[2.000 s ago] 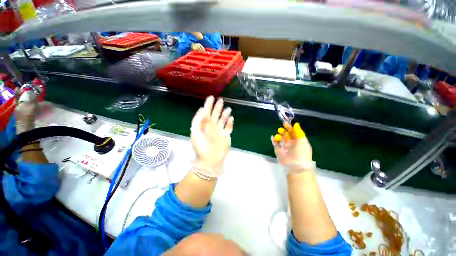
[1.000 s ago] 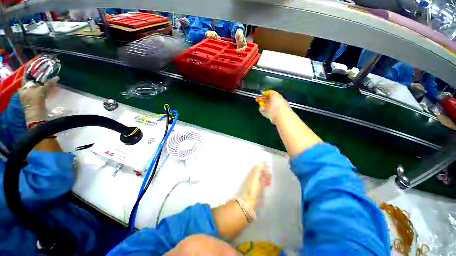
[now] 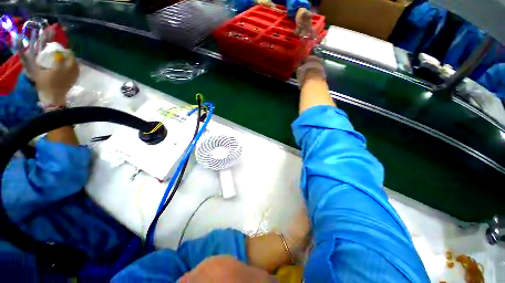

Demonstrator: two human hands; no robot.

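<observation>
My right hand (image 3: 311,71) reaches across the green belt to the near right corner of the stacked red trays (image 3: 260,41). Its fingers are blurred against the tray edge, and what they hold cannot be made out. My left hand (image 3: 299,229) is low over the white bench near my body, blurred and partly covered by my right sleeve. Its fingers cannot be made out. Small shiny pieces lie in the red tray's compartments. A clear plastic part (image 3: 180,71) lies on the green belt (image 3: 254,102), left of the trays.
A white fan (image 3: 219,152), blue cables (image 3: 185,163), a black gooseneck arm (image 3: 83,115) and a white box (image 3: 158,149) stand at left. A worker's hand (image 3: 58,77) is far left. Another hand (image 3: 303,23) is over the trays. Rubber bands (image 3: 470,270) lie bottom right.
My right hand has moved forward to the red trays; the clear part seen at its fingers earlier no longer shows there. My left hand has come down and back towards my body. The view has shifted.
</observation>
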